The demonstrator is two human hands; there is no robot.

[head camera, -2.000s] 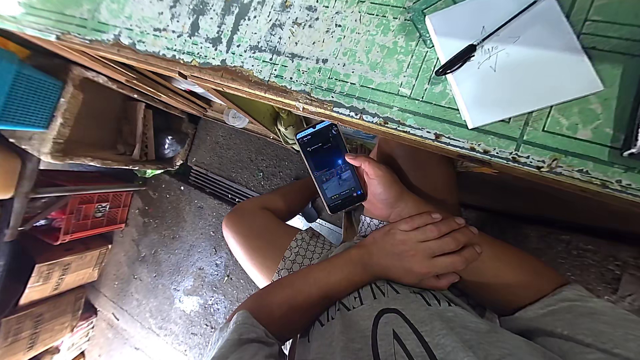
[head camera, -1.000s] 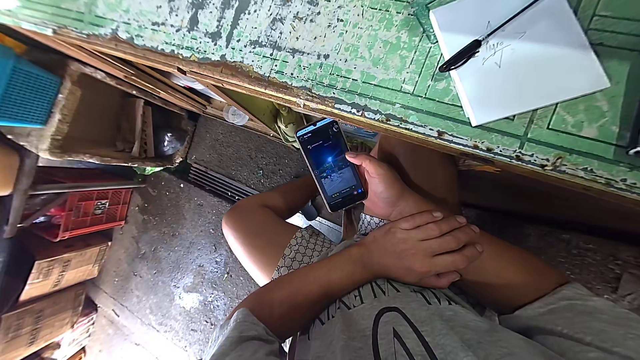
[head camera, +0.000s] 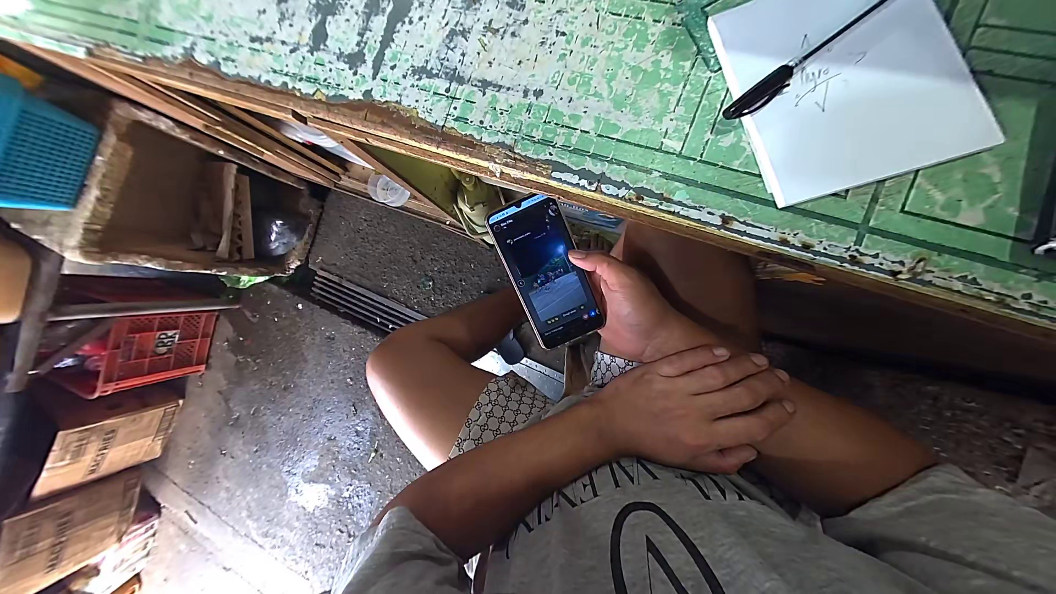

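My right hand (head camera: 631, 301) holds a smartphone (head camera: 546, 272) upright over my lap, its thumb at the screen's edge. A dark night scene with a blue glow fills the lit screen. My left hand (head camera: 697, 408) lies across my right forearm near the wrist, palm down, with its fingers slightly apart and no object in it. Beyond the hands, on the worn green tabletop (head camera: 495, 82), is white paper (head camera: 891, 107) with a small drawing and writing. A black pen (head camera: 763, 91) rests across the paper's left edge.
The table's chipped wooden edge (head camera: 660, 216) runs just beyond the phone. At the left are a blue plastic basket (head camera: 41, 148), an open worn box (head camera: 157, 190), a red crate (head camera: 153, 351) and cardboard boxes (head camera: 107, 445). A drain grate (head camera: 363, 301) crosses the concrete floor.
The glow and picture on the phone's screen have changed. Both hands and the phone stay in about the same places.
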